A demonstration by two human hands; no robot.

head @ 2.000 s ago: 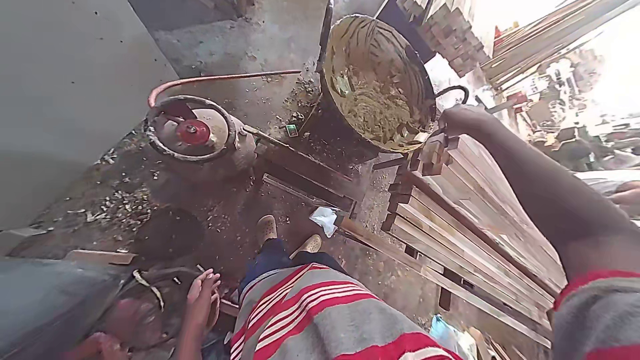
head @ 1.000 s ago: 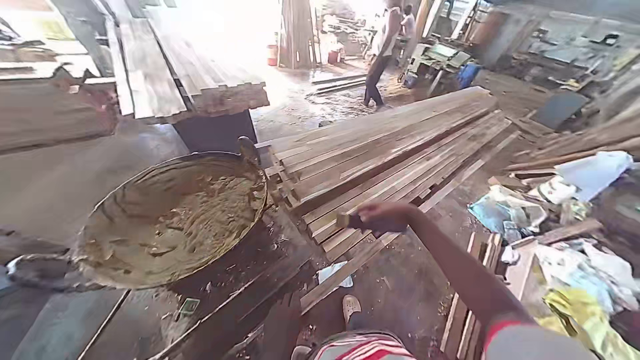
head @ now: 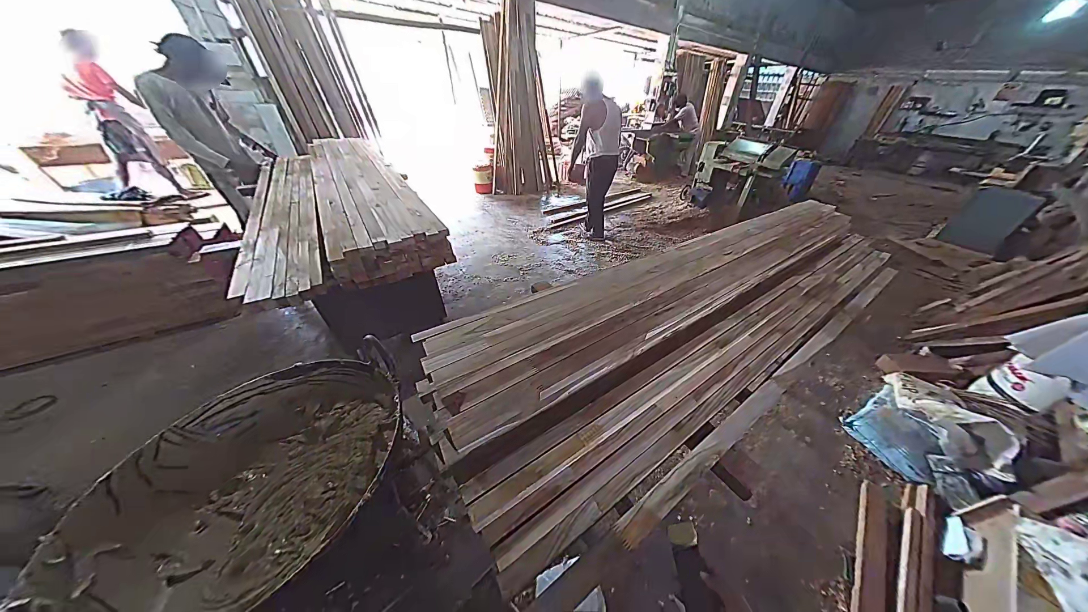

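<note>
Neither of my hands can be made out in the head view. At the lower left stands a large round metal pan (head: 387, 442) with a looped handle (head: 379, 355), holding a brown, lumpy mixture (head: 297, 476). Right of the pan, a long stack of wooden planks (head: 629, 340) runs away toward the upper right. A separate plank (head: 722, 450) lies along its near side. Near the bottom edge are a small pale tan piece (head: 682, 534) and a white scrap (head: 557, 576); what the dark shape below the tan piece is, I cannot tell.
Another plank stack (head: 365, 204) rests on a dark support behind the pan. A person (head: 599, 153) stands beyond the planks, others are at the upper left, and one is by the machines (head: 744, 170). Plastic bags (head: 935, 425) and wood offcuts (head: 892, 544) lie at the right.
My right hand, at the pan's handle two seconds ago and later over the planks with a small dark object, is out of view. My left hand has also left view. The view has swung upward.
</note>
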